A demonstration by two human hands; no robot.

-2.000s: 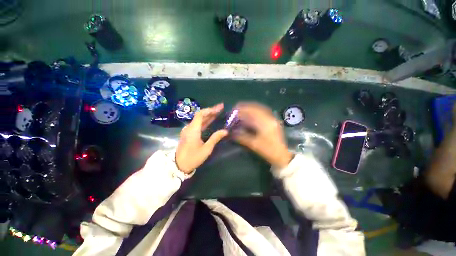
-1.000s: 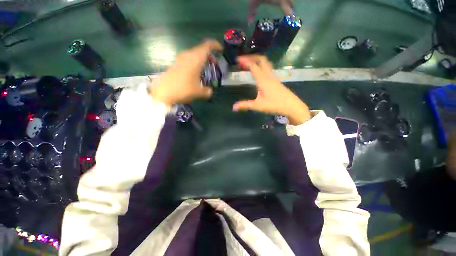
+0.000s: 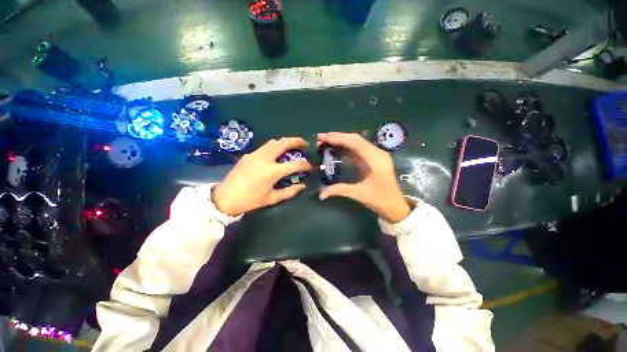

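Note:
My left hand (image 3: 258,177) holds a round circuit board (image 3: 292,168) with shiny parts, its fingers around the rim. My right hand (image 3: 368,175) holds a dark-rimmed disc with a pale face (image 3: 329,165), seen nearly edge-on, between thumb and fingers. The two pieces are close together above the middle of the dark green bench. Thin light lines show between them; I cannot tell if these are wires. Another end cap (image 3: 391,135) lies behind my right hand. A lit board unit (image 3: 234,137) stands behind my left hand.
Blue-lit boards (image 3: 146,124) and a black blister tray (image 3: 34,234) are at left. A pink-edged smartphone (image 3: 476,173) and black rings (image 3: 536,141) lie at right. A blue bin (image 3: 612,134) is far right. Beyond the whitish rail (image 3: 275,78), a red-lit unit (image 3: 266,27) stands on the belt.
My hands have come back from near the rail to the middle of the bench and now hold a board and a disc. The blue-lit unit and another person's hand have left the belt view.

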